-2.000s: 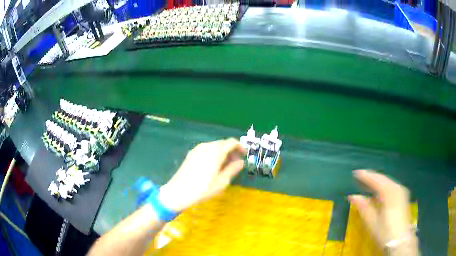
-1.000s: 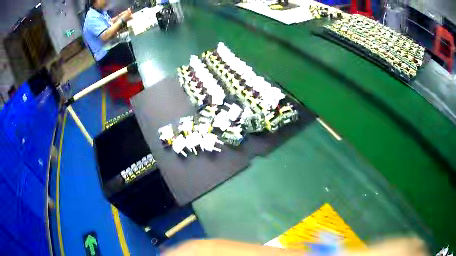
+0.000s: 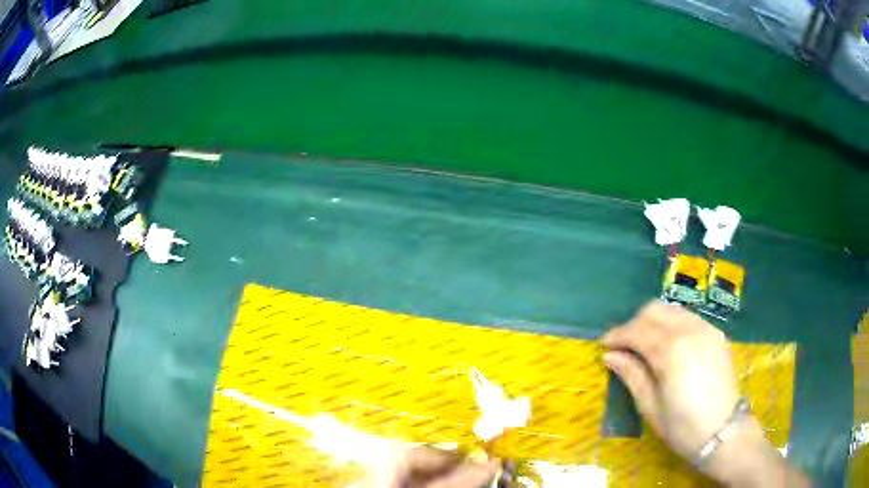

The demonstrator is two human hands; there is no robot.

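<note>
My left hand (image 3: 443,469), cut off by the lower edge, holds a circuit board assembly whose white plug end (image 3: 502,412) points up over the yellow adhesive sheet (image 3: 381,353). The board itself is mostly hidden by the fingers and the edge. My right hand (image 3: 681,376) has thumb and forefinger close together at the sheet's upper right edge, beside a dark gap in it. Whether a small piece is between the fingertips is not clear. Two units with yellow pads on their boards (image 3: 703,281) lie side by side beyond my right hand, their white plug ends (image 3: 670,221) pointing away.
Rows and a heap of units (image 3: 67,186) stand on a black mat (image 3: 81,305) at the left. One unit (image 3: 164,244) lies apart by the mat's right edge. A bright green strip (image 3: 429,105) runs across beyond the dark green mat (image 3: 381,229). More yellow sheet (image 3: 767,381) lies right.
The view has swung back from the left side to the sheet. My left hand now holds a unit. The two units beyond the sheet now show yellow pads and lie further right in view.
</note>
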